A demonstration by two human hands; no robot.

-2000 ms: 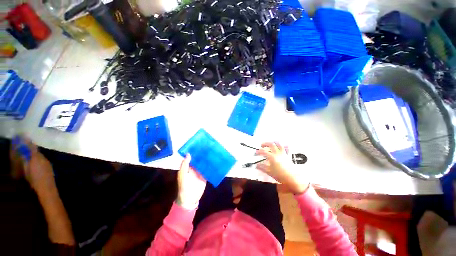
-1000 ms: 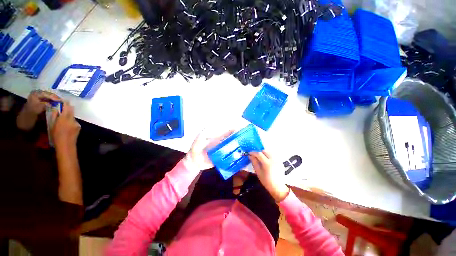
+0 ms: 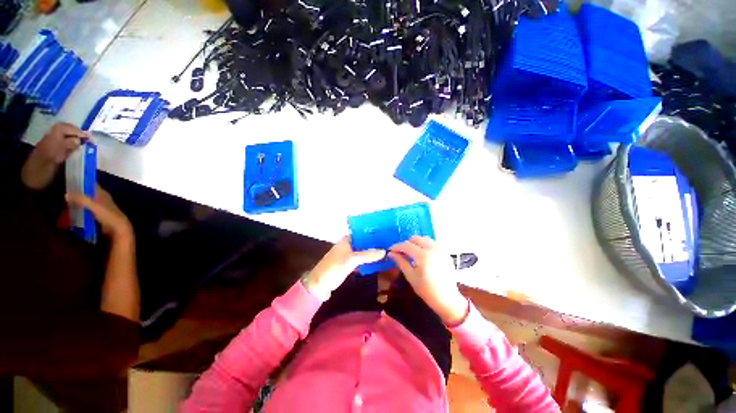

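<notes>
A blue tray point(image 3: 393, 226) is held at the bench edge in front of me. My left hand point(image 3: 345, 262) grips its lower left side. My right hand point(image 3: 416, 260) has its fingertips at the tray's lower middle; what they pinch is hidden. A black cable coil point(image 3: 463, 260) lies on the bench just right of my right hand. A filled blue tray point(image 3: 271, 176) lies flat to the left, with two plug ends above a black coil. An empty blue tray point(image 3: 432, 160) lies flat beyond the held tray.
A black cable heap point(image 3: 347, 64) spans the back. Stacked blue trays point(image 3: 539, 77) stand right of it. A grey basket point(image 3: 613, 230) holds white-faced packs point(image 3: 663, 218). More packs point(image 3: 129, 118) lie at left, where another person's hands point(image 3: 105, 211) hold one. A red stool point(image 3: 593, 373) is below.
The held tray has turned to lie more level, and both hands now meet at its near edge. The cable coil is nearer my right hand. The neighbour's hands have moved apart along a pack.
</notes>
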